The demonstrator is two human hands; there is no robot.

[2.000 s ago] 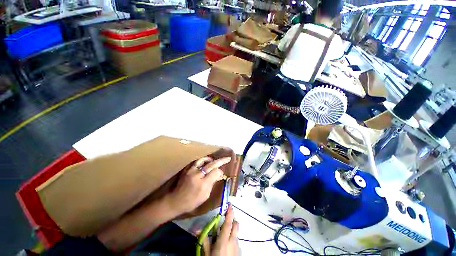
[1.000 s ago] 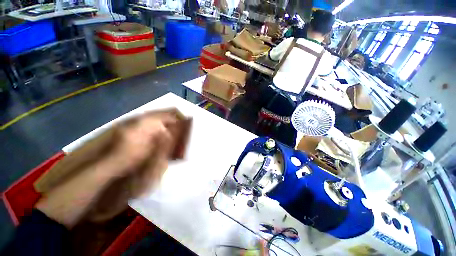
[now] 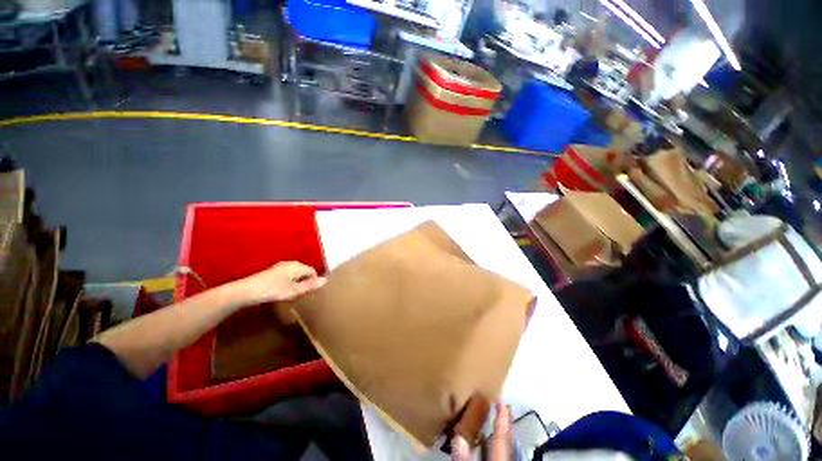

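The tan-brown bag body point(image 3: 419, 315) lies flat across the white table, its left edge over the rim of the red crate. My left hand point(image 3: 287, 281) holds its left corner between thumb and fingers. My right hand point(image 3: 487, 439), cut off by the bottom edge, is at the bag's near corner, beside a small reddish-brown tab point(image 3: 471, 416). Whether its fingers grip the tab or bag is unclear. No scissors can be made out.
The red crate point(image 3: 185, 338) stands left of the table point(image 3: 563, 360), with brown pieces inside. The blue machine cover point(image 3: 608, 438) and a white fan point(image 3: 764, 434) are at the lower right. Brown pieces are stacked far left. A person sits at the right, beyond the table.
The view has swung left. The bag, blurred in my left hand over the table's left side, now lies spread flat. My right hand has come to its near corner.
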